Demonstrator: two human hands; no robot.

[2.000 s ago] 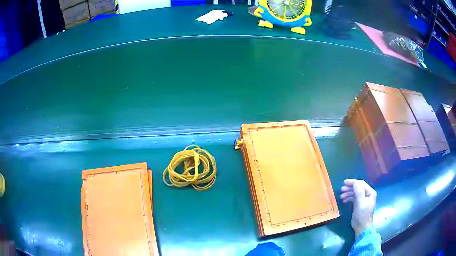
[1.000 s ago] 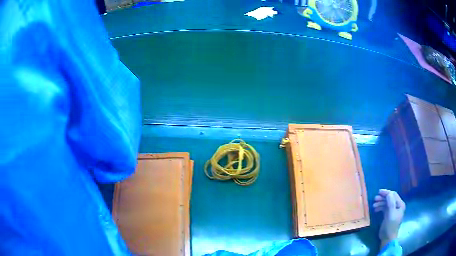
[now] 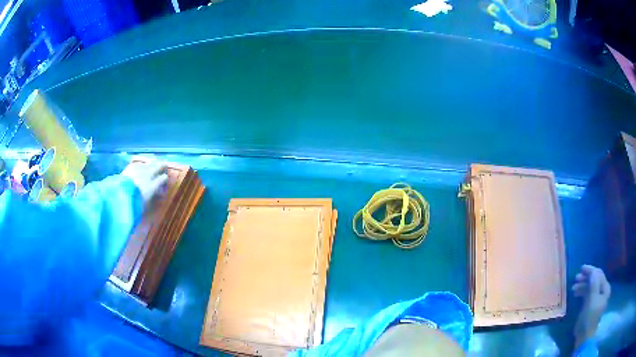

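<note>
My left hand [image 3: 148,183] is on the far end of a tilted-looking stack of orange-brown plates [image 3: 167,233] at the left. Its fingers are over the top edge; the thumb is hidden. A second plate stack [image 3: 272,272] lies flat near the front, left of centre, its edges slightly offset. A third plate stack [image 3: 519,244] lies to the right, with a small yellowish piece at its upper left corner. My right hand [image 3: 591,296] is beside it, empty, fingers loosely bent. A tangle of yellow rubber bands [image 3: 394,215] lies between the second and third stacks.
Yellow cylinders [image 3: 52,136] stand at the far left. A dark block [image 3: 617,223] is cut off at the right edge. A white scrap [image 3: 432,8] and a yellow-blue fan [image 3: 526,14] are on the far side. Blue cloth [image 3: 436,310] with a pale, unclear shape is at bottom centre.
The view has swung left, bringing the left stack and cylinders into view. My left arm has crossed the picture, and its hand is now on that stack. My right hand has stayed beside the right stack.
</note>
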